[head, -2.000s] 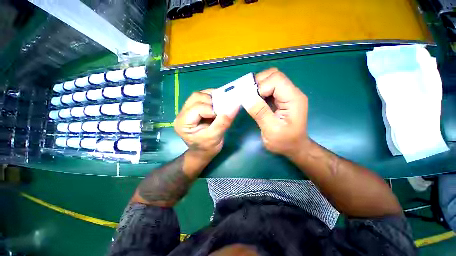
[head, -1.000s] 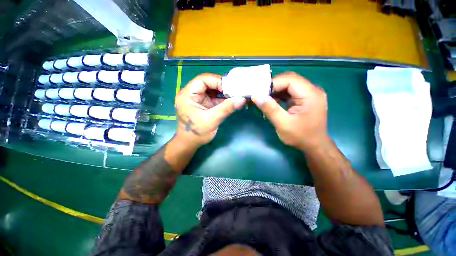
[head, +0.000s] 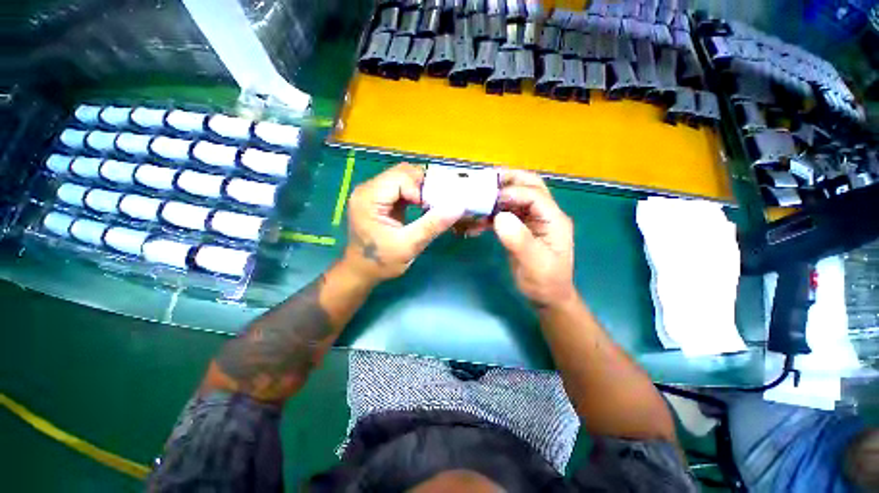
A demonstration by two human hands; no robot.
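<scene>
A white housing shell [head: 461,189] with a small dark slot near its far edge is held between both hands over the green bench mat. My left hand [head: 390,220] grips its left end, thumb on the near edge. My right hand [head: 533,234] holds its right end, fingers at the dark end and thumb low beside it. The shell's underside and some fingertips are hidden. No film or scraper can be made out.
A clear blister tray [head: 154,183] holds rows of white shells at left. Dark grey housings [head: 501,63] lie on the yellow board [head: 540,135]. White sheets [head: 689,274] lie at right. A black powered tool [head: 795,279] with a cord and a person's jeans are at far right.
The view has shifted, showing more of the dark housings and the black tool. The shell has turned so its slot shows again; both hands still hold it.
</scene>
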